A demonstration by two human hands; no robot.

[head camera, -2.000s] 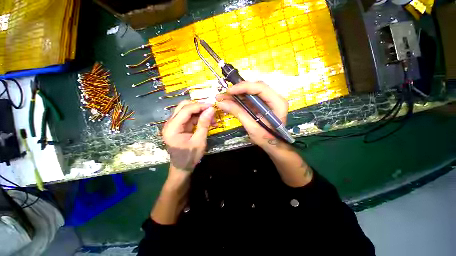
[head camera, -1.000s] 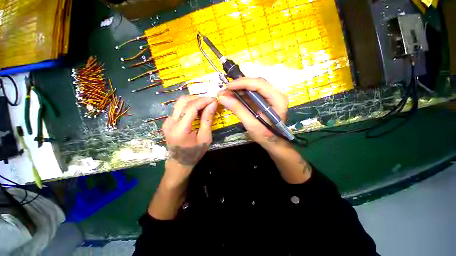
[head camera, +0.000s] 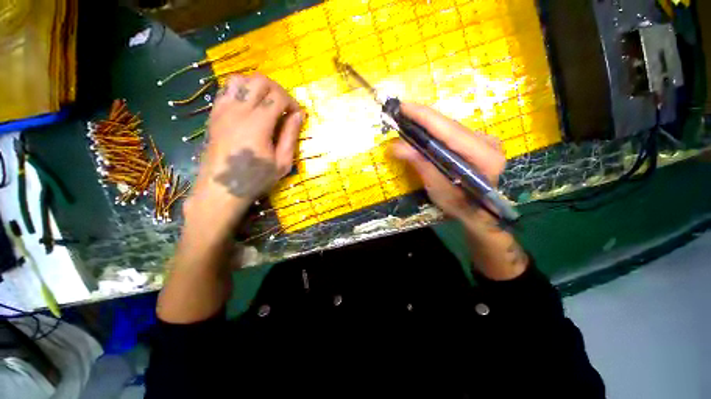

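Observation:
A shiny yellow-orange flexible circuit panel point(head camera: 468, 78) lies flat on the bench. Thin lead wires point(head camera: 189, 97) project from its left edge. My right hand point(head camera: 456, 164) holds the dark soldering iron point(head camera: 444, 156) like a pen, its tip pointing up and left over the panel. My left hand point(head camera: 249, 136) is back-up over the panel's left edge, above the leads; its fingertips are mostly hidden, so I cannot tell if it holds anything. A pile of loose leads point(head camera: 125, 148) lies left of the panel.
Stacked panels point(head camera: 35, 62) on a blue tray stand at upper left. Green-handled pliers point(head camera: 43, 187) and a yellow-green tool point(head camera: 39, 273) lie on a white sheet at left. A brown box point(head camera: 203, 14) is above. A dark box with a metal plate point(head camera: 659, 58) and cables is at right.
My hands have moved apart. The left went up and left to the panel's left edge; the right moved right with the iron. The view has shifted, and a white patch on the panel no longer shows.

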